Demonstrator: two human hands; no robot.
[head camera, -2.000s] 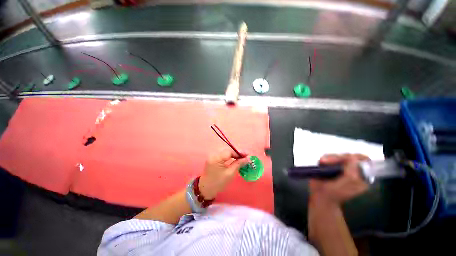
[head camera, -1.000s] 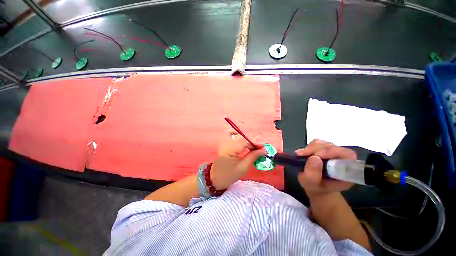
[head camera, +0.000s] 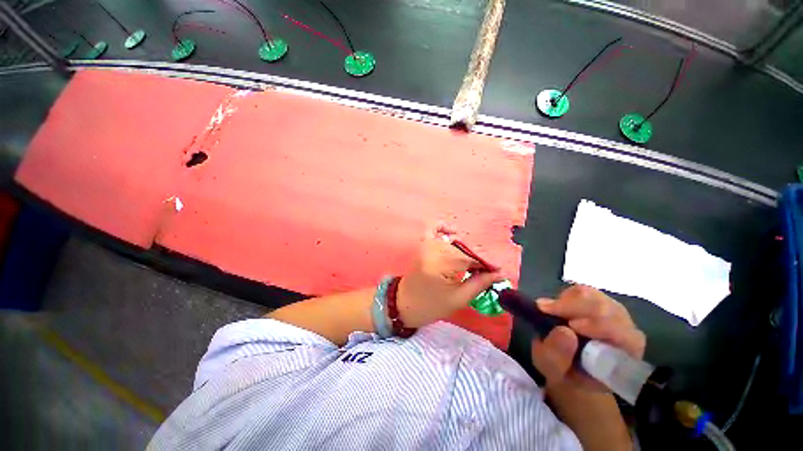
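My left hand (head camera: 445, 286) pinches a green round circuit board (head camera: 487, 301) and its red and black lead wires (head camera: 473, 255) above the right end of the red sheet. My right hand (head camera: 585, 330) is closed around a dispensing syringe (head camera: 614, 368), black at the front and clear at the rear. The syringe's front end is at the board's right edge; whether its tip touches the board I cannot tell. A brass and blue air fitting (head camera: 691, 416) and clear hose are at its rear, near the bottom edge.
The red sheet (head camera: 290, 194) lies before me, a white cloth (head camera: 647, 262) to its right. A blue tray (head camera: 792, 299) is at the right edge. Beyond the metal rail, several wired boards (head camera: 359, 63) lie on the dark belt, on both sides of a beige bar (head camera: 480, 66).
The syringe came from the right to the board and now slants down toward the lower right. The view has turned, and the boards on the belt appear shifted right.
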